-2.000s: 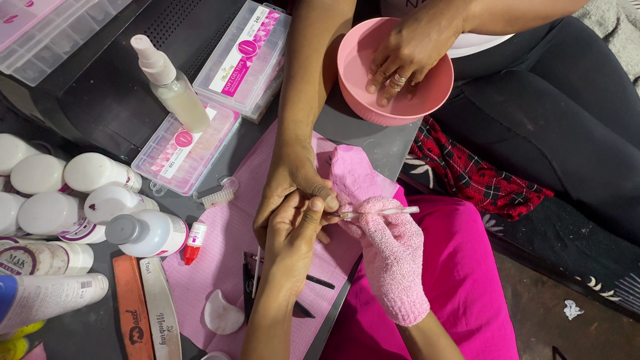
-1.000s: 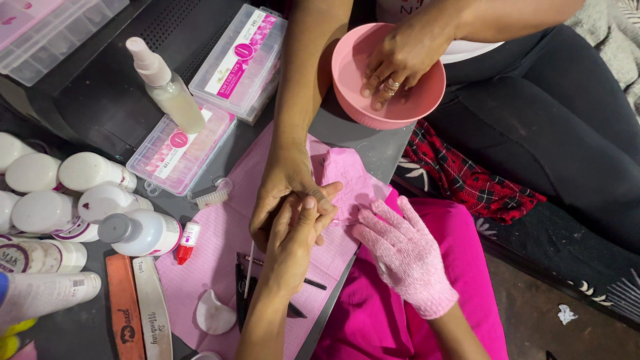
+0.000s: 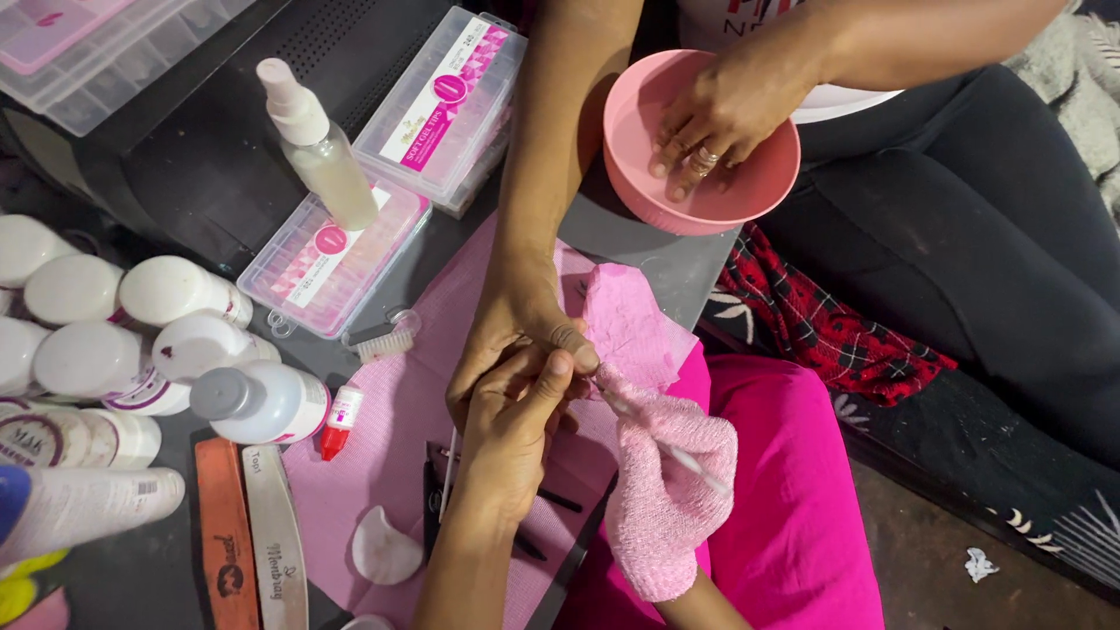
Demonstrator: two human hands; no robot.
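My left hand (image 3: 512,429), bare, grips the fingers of another person's hand (image 3: 525,324), over a pink paper towel (image 3: 394,429). In my right hand (image 3: 669,481), covered by a pink knitted glove, is a thin, pale translucent stick (image 3: 696,468), perhaps a cuticle tool; its tip is near the fingertips of the held hand and partly hidden. A crumpled pink cloth or tissue (image 3: 626,328) lies just behind my gloved fingers. The person's other hand (image 3: 726,122), with rings, dips into a pink bowl (image 3: 647,197).
White bottles (image 3: 87,359) crowd the left side. Two nail files (image 3: 229,534), a red-capped small bottle (image 3: 339,424), a nail brush (image 3: 385,344) and a cotton pad (image 3: 385,547) lie nearer. Behind stand a spray bottle (image 3: 328,166) and boxes of nail tips (image 3: 437,105). Dark slim tools (image 3: 560,500) lie under my left arm.
One second ago my gloved hand was spread apart from the held hand. It has come back to the fingertips with the stick in it. My left hand keeps its hold.
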